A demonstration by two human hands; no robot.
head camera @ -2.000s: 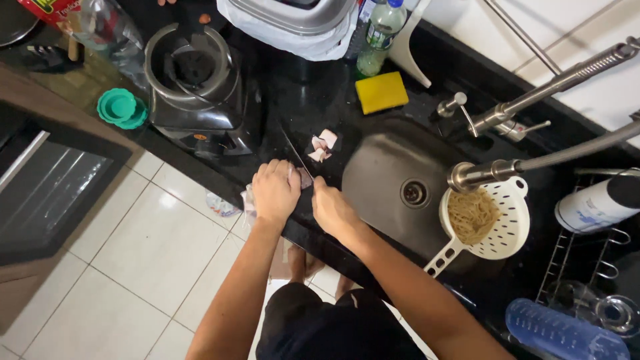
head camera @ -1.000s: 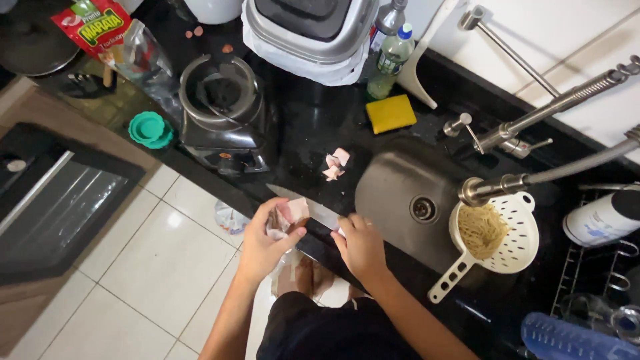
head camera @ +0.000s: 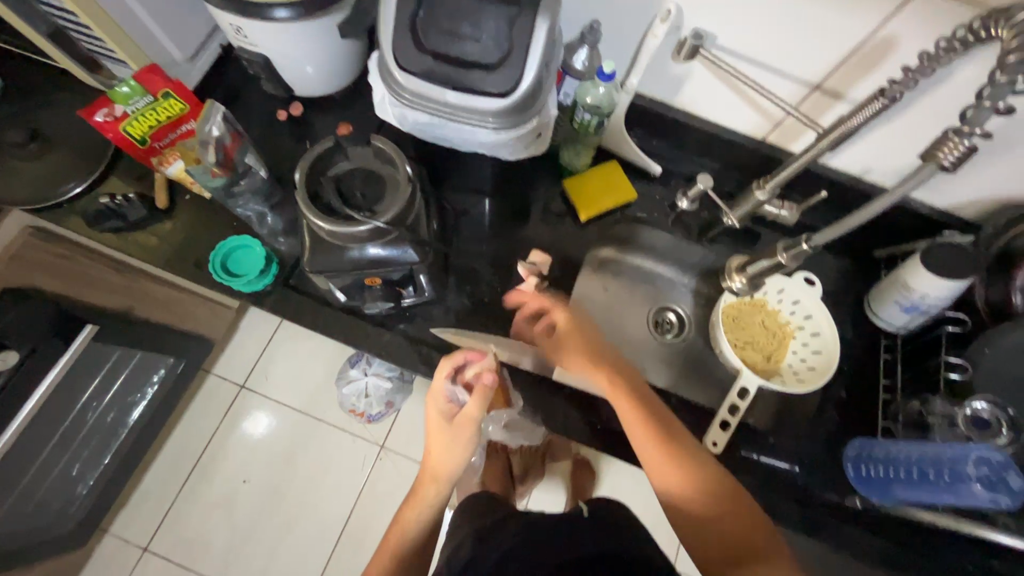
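My left hand (head camera: pixel 462 400) grips a piece of food with a clear plastic bag (head camera: pixel 516 426) hanging from it, over the counter's front edge. A kitchen knife (head camera: pixel 480 342) lies on the black counter just beyond, its blade pointing left and its handle end toward the sink. My right hand (head camera: pixel 560 330) is above the knife, blurred, fingers apart, and appears to hold nothing. Right behind its fingertips, several pale cut pieces (head camera: pixel 534 268) sit on the counter, left of the steel sink (head camera: pixel 616 280).
A blender base (head camera: pixel 364 224) and green lids (head camera: pixel 243 263) stand left. Behind are a lidded bin (head camera: pixel 472 104), bottles (head camera: pixel 588 120) and a yellow sponge (head camera: pixel 600 190). A white colander (head camera: pixel 816 336) of noodles rests over the sink's right side, below the faucet (head camera: pixel 744 272).
My right hand has let go of the knife, which now lies on the counter, and has moved toward the cut pieces. My left hand still has the food and bag.
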